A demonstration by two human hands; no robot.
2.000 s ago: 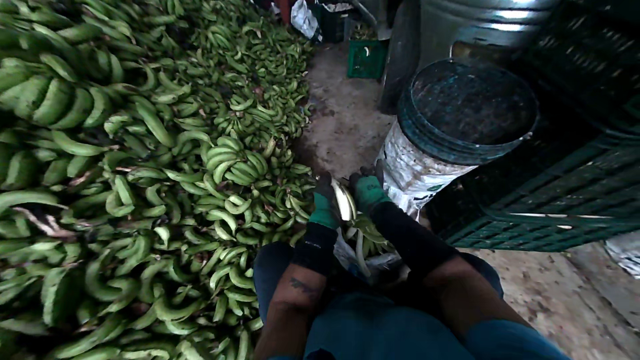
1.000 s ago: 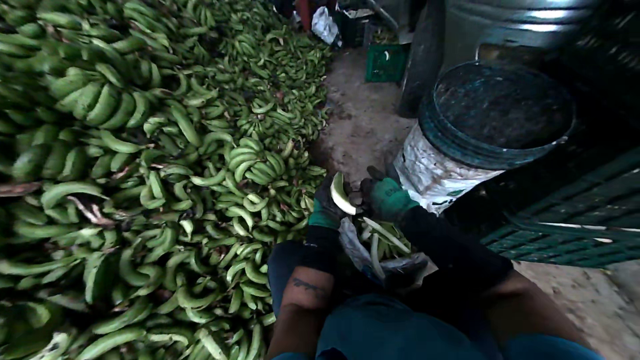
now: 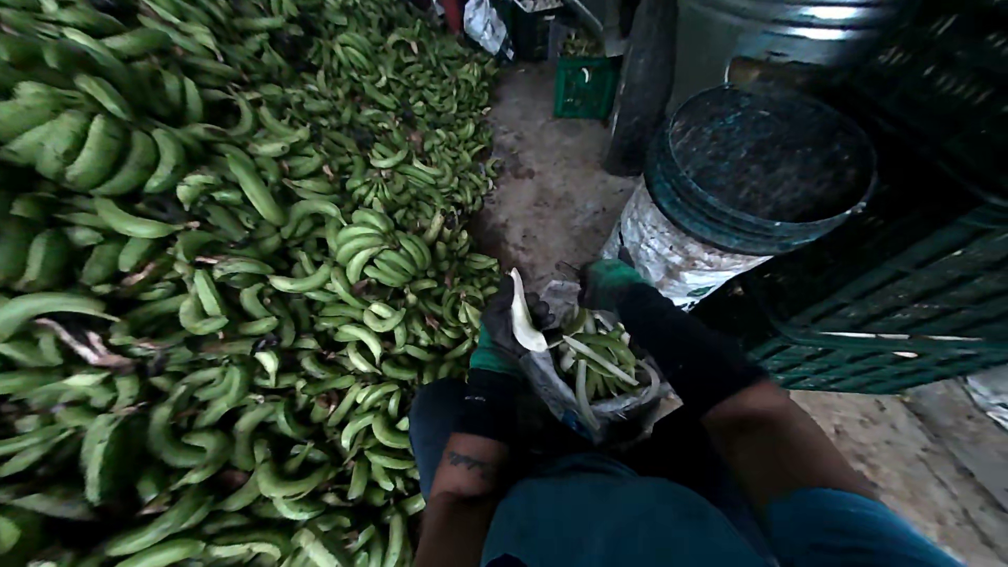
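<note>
My left hand (image 3: 504, 319), in a black and green glove, is closed around a peeled, whitish plantain (image 3: 523, 315). To its right is my right hand (image 3: 610, 283), gloved alike, with its fingers dark and partly hidden; something thin seems to stick out of it, too unclear to name. Below and between my hands, a bag-lined container (image 3: 551, 386) holds green and pale peels (image 3: 602, 354). A large heap of green plantains (image 3: 378, 252) fills the left side, close beside my left hand.
A white bucket (image 3: 669, 236) with a dark, dirty round tub on top stands just beyond my right hand. Green plastic crates (image 3: 890, 346) are stacked at the right. A small green crate (image 3: 584, 87) and a metal drum (image 3: 709, 47) stand farther back.
The plantain in my left hand now shows its pale flesh along its whole visible length. My right hand has moved away from it. The peels in the container show more plainly than two seconds ago.
</note>
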